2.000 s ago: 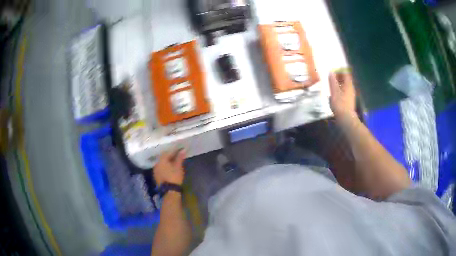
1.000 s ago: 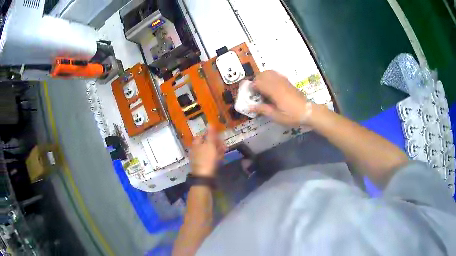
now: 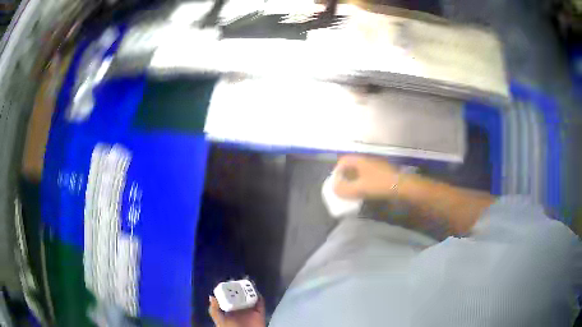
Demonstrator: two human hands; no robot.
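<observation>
My left hand (image 3: 237, 318) is at the bottom edge, partly cut off, and holds a white socket unit (image 3: 235, 295) face up, its dark holes and a row of small slots showing. My right hand (image 3: 357, 177) is right of centre, blurred, and grips another white socket unit (image 3: 339, 197), which is partly hidden by the fingers. Both hands are over the dark floor area in front of a pale bench-top block (image 3: 408, 121). The right hand is just below the block's front edge.
A blue mat (image 3: 169, 211) lies on the left with blurred rows of white units (image 3: 110, 223). Green matting (image 3: 172, 105) shows behind it. Blue crates (image 3: 542, 140) stand at the right. A bright, washed-out surface (image 3: 440, 54) lies at the back.
The view has swung from the machine with orange fixtures to the blue mat and pale block. My left hand, earlier at the orange lid, now holds a unit. My right hand still holds one.
</observation>
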